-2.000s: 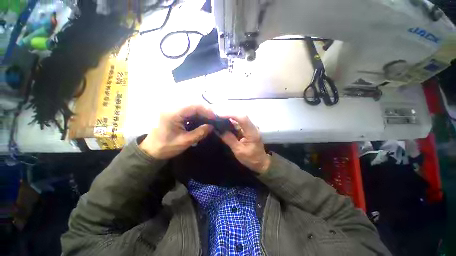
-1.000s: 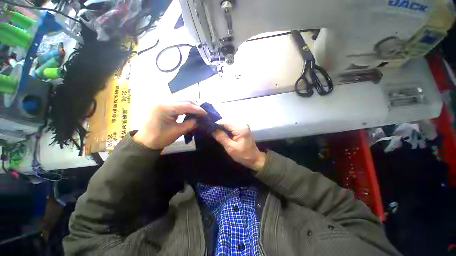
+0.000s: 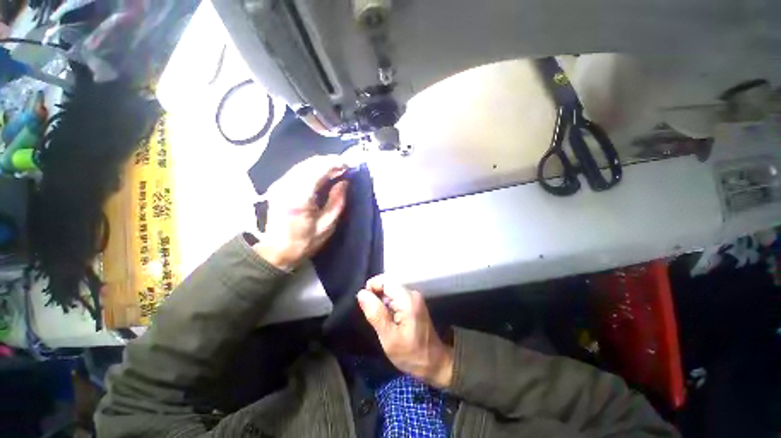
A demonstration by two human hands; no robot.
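Observation:
A dark fabric panel point(image 3: 349, 248) runs from the presser foot point(image 3: 364, 147) down over the table's front edge towards my lap. My left hand point(image 3: 300, 210) holds its upper part just left of and below the needle area. My right hand point(image 3: 401, 323) pinches its edge lower down, below the table's front edge. Another dark cloth piece point(image 3: 295, 152) lies flat left of the presser foot. The machine head point(image 3: 300, 51) hides part of the needle area.
Black scissors point(image 3: 579, 154) lie right of the needle. A black cord loop point(image 3: 245, 111) lies at left. A shaggy dark strip bundle point(image 3: 77, 184) rests on taped cardboard point(image 3: 141, 248). A red basket point(image 3: 642, 325) stands at lower right.
The dark fabric has moved from between my hands near the table's front edge up to the presser foot and is stretched out. My left hand moved up; my right hand moved down. The view has shifted closer.

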